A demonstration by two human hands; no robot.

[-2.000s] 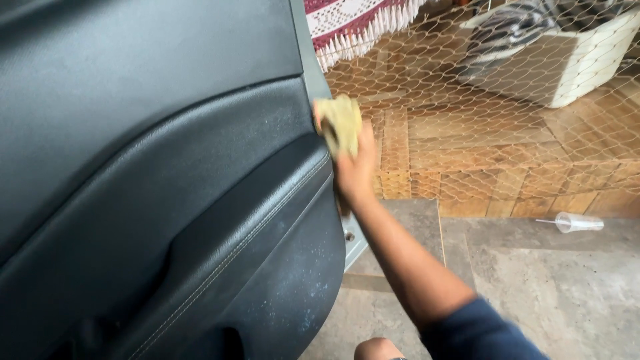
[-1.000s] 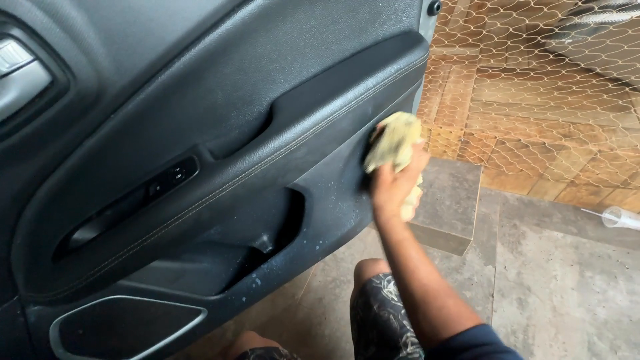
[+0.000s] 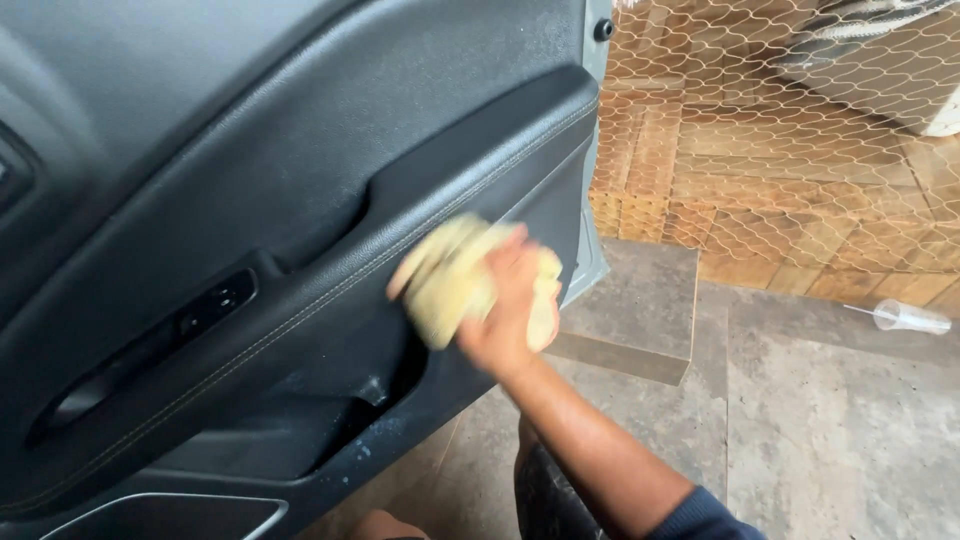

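Observation:
My right hand (image 3: 510,300), blurred, grips a crumpled pale yellow cloth (image 3: 450,281) against the black inner panel of a car door (image 3: 300,172). The cloth lies just below the stitched seam of the armrest (image 3: 480,165), above the door pocket (image 3: 375,416). To the lower left of the hand is the window switch panel (image 3: 217,296), set in the armrest. Whitish specks mark the panel near the pocket's edge. My left hand is out of view.
Beyond the door's edge hangs netting (image 3: 750,150) in front of a wood-patterned ledge (image 3: 810,255). A tiled step (image 3: 637,307) lies beside the door. On the floor at the right is a clear plastic cup (image 3: 911,316) with a straw. My knees show below.
From the door's far edge, my right hand has moved with the cloth to below the armrest, inward along the panel. The view has shifted as well.

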